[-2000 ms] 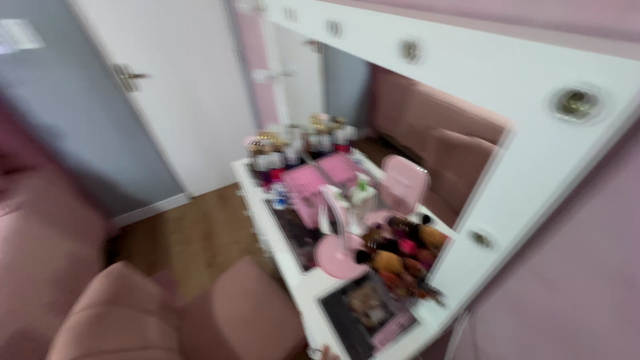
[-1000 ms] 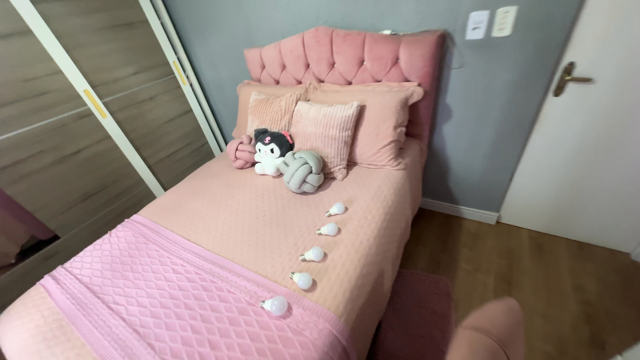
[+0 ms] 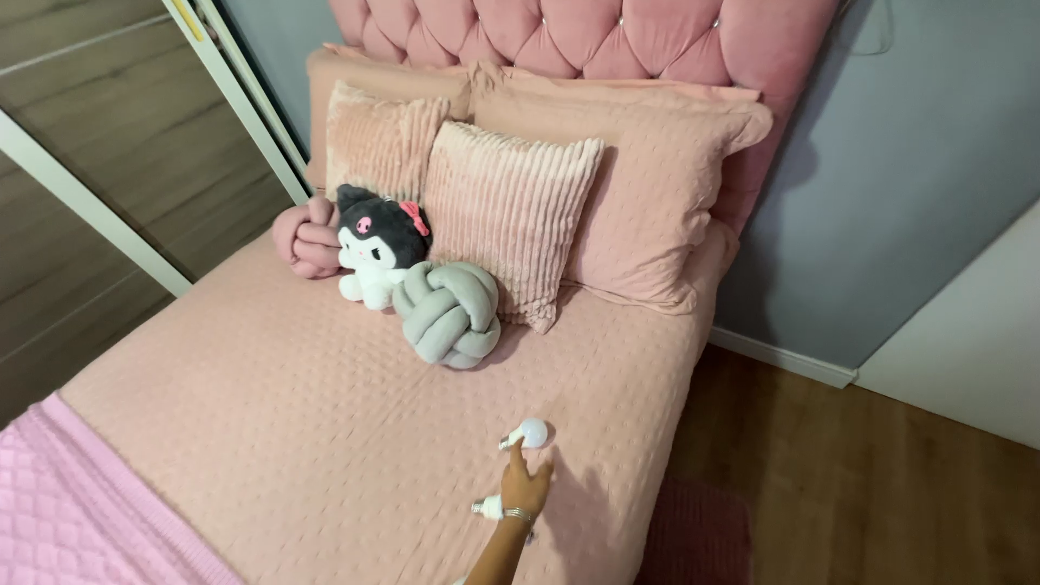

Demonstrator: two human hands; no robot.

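My left hand (image 3: 527, 486), with a bracelet at the wrist, reaches over the bed from the bottom edge. One fingertip is at the neck of a white light bulb (image 3: 532, 433), touching it or just above it. The fingers are apart and not closed around the bulb. A second bulb (image 3: 491, 508) lies beside the wrist, partly hidden behind it. Under the forearm a small metallic part shows; what it belongs to is mostly hidden. My right hand is out of view.
The pink quilted bedspread (image 3: 325, 390) bears a grey knot cushion (image 3: 451, 315), a black and white plush toy (image 3: 378, 248), a pink knot cushion (image 3: 309, 237) and ribbed pillows (image 3: 516, 207). A tufted headboard (image 3: 569, 32) stands behind. A pink rug (image 3: 699, 532) lies right of the bed.
The view has swung from the vanity table to the bed and come closer. My left hand, not seen one second ago, is now at the farthest bulb of the row.
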